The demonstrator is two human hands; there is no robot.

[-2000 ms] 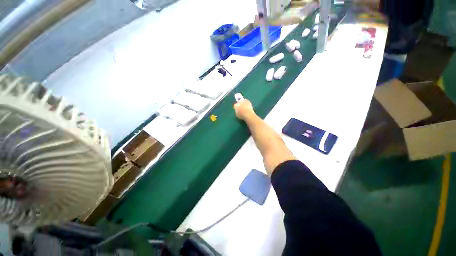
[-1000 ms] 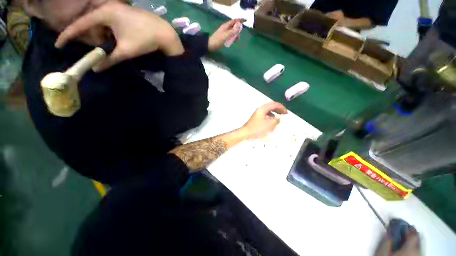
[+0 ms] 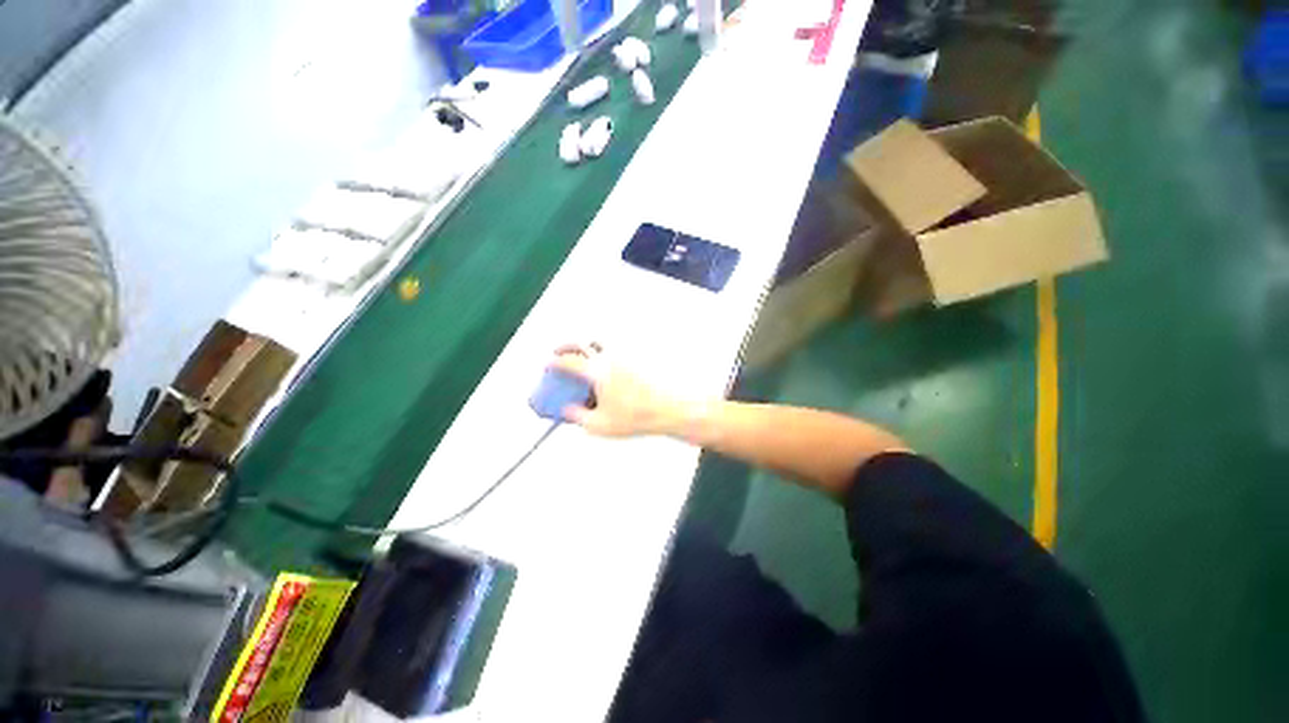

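Note:
My right hand [image 3: 611, 396] is around the blue-grey control box [image 3: 560, 394] on the white bench, fingers over its top and edge. A thin cable runs from the box toward the press. The dark press fixture [image 3: 424, 622] with a shiny edge is at the bottom, partly cut off. The press body [image 3: 99, 607] is at the lower left, with a yellow and red warning label [image 3: 287, 650]. A small pale patch at the bottom edge by the fixture is too cut off to name. My left hand is not seen.
A smartphone [image 3: 681, 256] lies on the bench [image 3: 566, 523]. Several pale housings [image 3: 588, 93] are on the green conveyor [image 3: 424, 339]. A fan [image 3: 50, 283] and parts boxes [image 3: 212, 396] are left. An open carton [image 3: 1011, 240] stands on the floor right.
The view has swung from the neighbour's side toward the phone and carton. My right hand, over the belt two seconds ago, is at the control box. The left hand seen on the bench has left view.

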